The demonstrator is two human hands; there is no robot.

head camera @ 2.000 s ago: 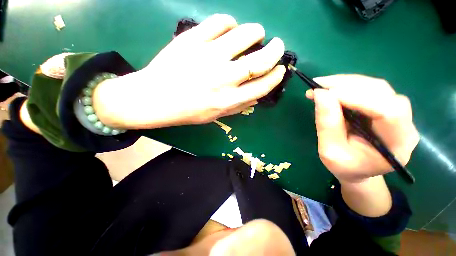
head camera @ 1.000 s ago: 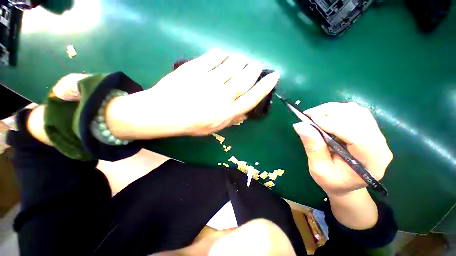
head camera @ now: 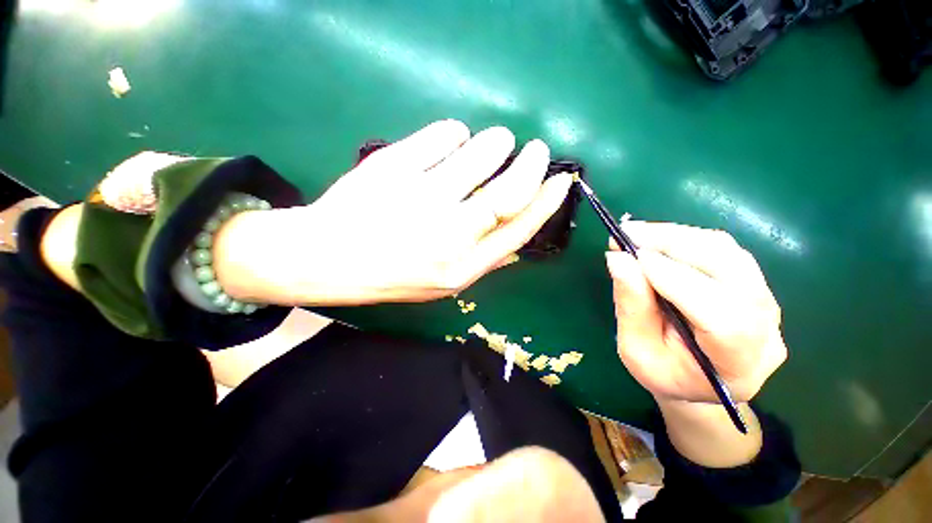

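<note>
A black phone housing [head camera: 553, 231] lies on the green table, mostly hidden under my left hand. My left hand [head camera: 409, 220] lies over it, fingers extended and close together, pointing up and to the right. My right hand [head camera: 695, 312] holds thin black tweezers [head camera: 683, 329] like a pen. The tweezer tip is at the housing's upper right corner, beside my left index fingertip. A tiny yellowish spot shows at the tip; I cannot tell whether it is gripped.
Yellowish liner scraps [head camera: 526, 354] are scattered at the near edge of the green table [head camera: 337, 97]. Another pale scrap [head camera: 119, 82] lies at the upper left. Black molded housings [head camera: 731, 36] stand at the far right. A brown box [head camera: 621, 449] shows below the table edge.
The tweezer tip has moved slightly from beside the housing to its upper right corner. The tweezers are held more steeply. The left hand stays over the housing. The view has shifted a little.
</note>
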